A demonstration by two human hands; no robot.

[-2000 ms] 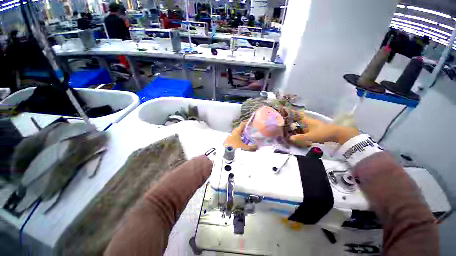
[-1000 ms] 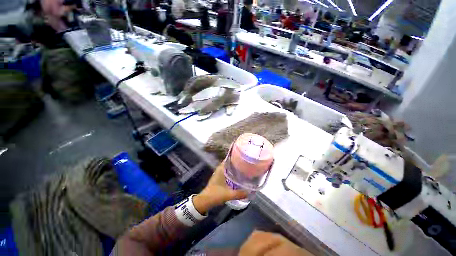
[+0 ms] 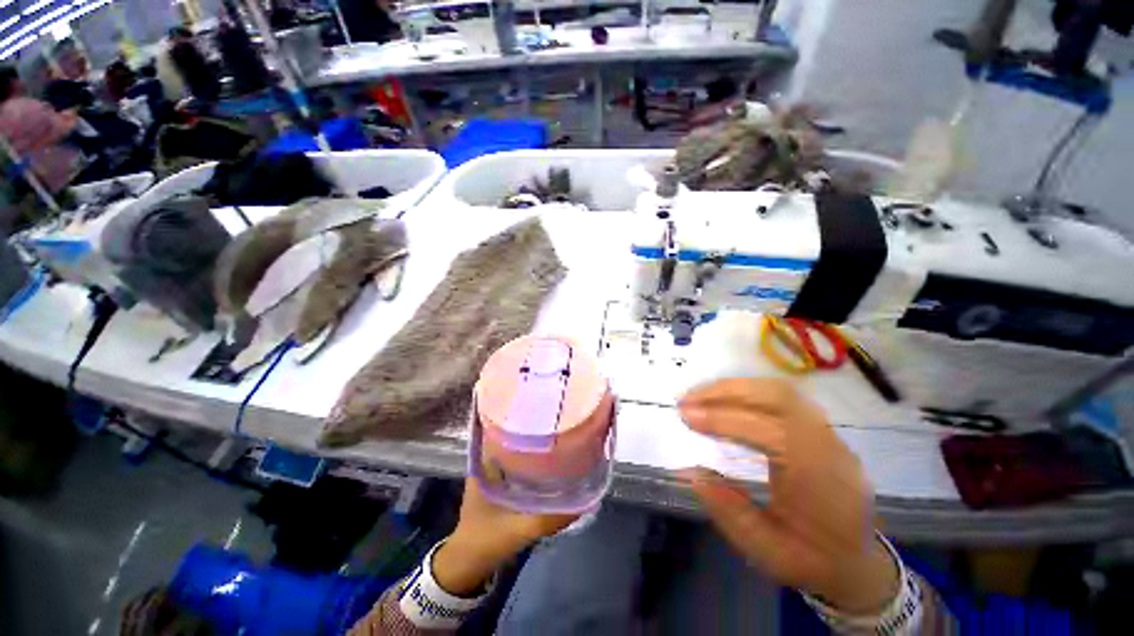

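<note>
A pink cup with a lilac lid strap and handle [image 3: 545, 410] stands upright in my left hand [image 3: 504, 528], in front of the table's front edge. My fingers are mostly hidden under and behind it. My right hand [image 3: 783, 485] is empty, fingers apart, to the right of the cup over the table edge and slightly blurred. A fuzzy grey-brown fabric piece [image 3: 454, 329] lies flat on the table behind and left of the cup. The white sewing machine [image 3: 746, 255] stands behind my right hand.
Scissors with orange-yellow and red handles [image 3: 808, 345] lie on the machine bed, black snips [image 3: 964, 420] and a dark red case [image 3: 1010, 470] to their right. Cut pieces [image 3: 311, 267] lie at left. A shaggy bundle [image 3: 752, 149] sits behind the machine.
The cup has come from behind the machine to the front of the table in my left hand. My right hand has left the cup and come forward. The view swung left, then partly back.
</note>
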